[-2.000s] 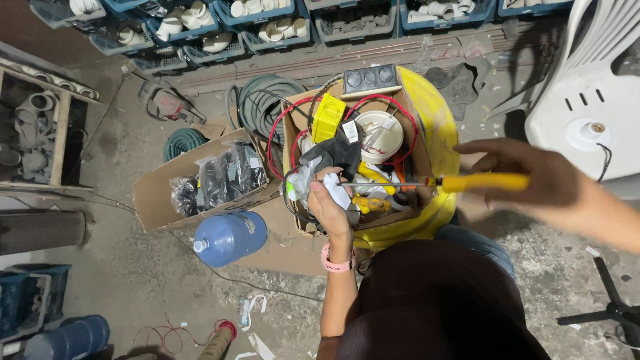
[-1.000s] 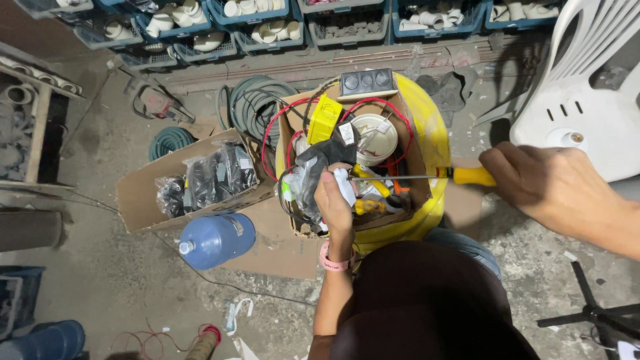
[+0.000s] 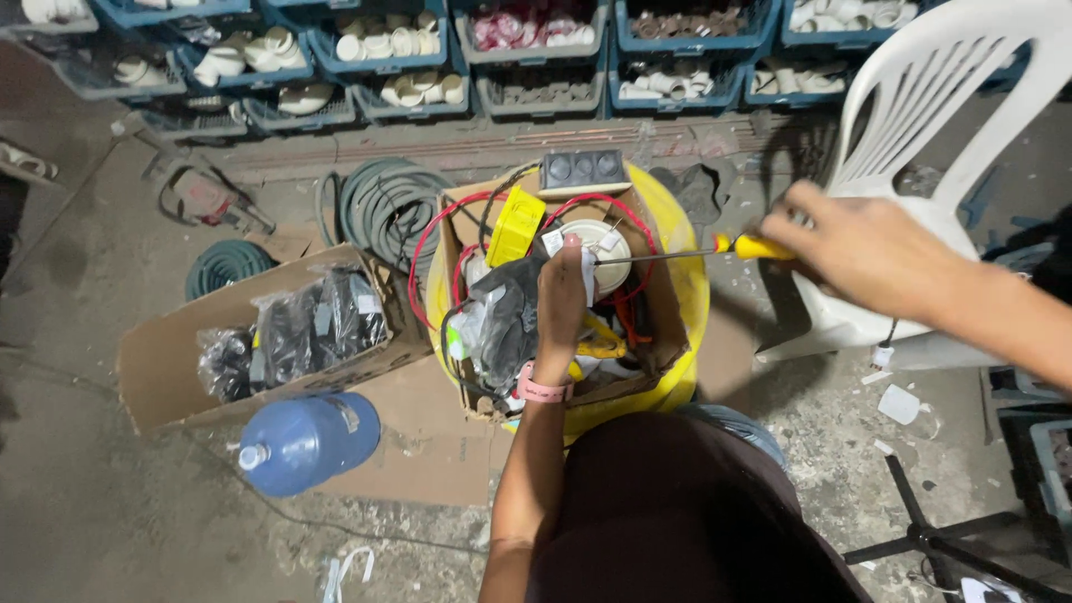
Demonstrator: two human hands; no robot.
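Note:
My left hand point(image 3: 564, 293), with a pink wristband point(image 3: 543, 386), grips a small white piece point(image 3: 589, 270) above an open cardboard box point(image 3: 670, 322). The yellow handle of a long screwdriver point(image 3: 758, 248) is in my right hand point(image 3: 846, 251); its shaft points left and its tip meets the white piece. In the box lie a yellow box-shaped item point(image 3: 516, 226), a round cream-coloured lid or spool point(image 3: 607, 251), red cable point(image 3: 427, 260), dark cloth-like material point(image 3: 505, 310) and yellow-handled tools point(image 3: 605, 339). A black socket block point(image 3: 581, 170) rests on its far edge.
A second cardboard box point(image 3: 167, 352) holds plastic-wrapped dark items. Near it are a blue water jug point(image 3: 306, 440) and coiled hoses point(image 3: 389, 197). A white plastic chair point(image 3: 879, 276) stands at right. Blue crates point(image 3: 695, 50) with pipe fittings line the back. A black stand base point(image 3: 921, 536) is lower right.
My left hand and the white piece have moved up over the box, nearer the round cream item. The screwdriver remains in my right hand, its tip still at the white piece.

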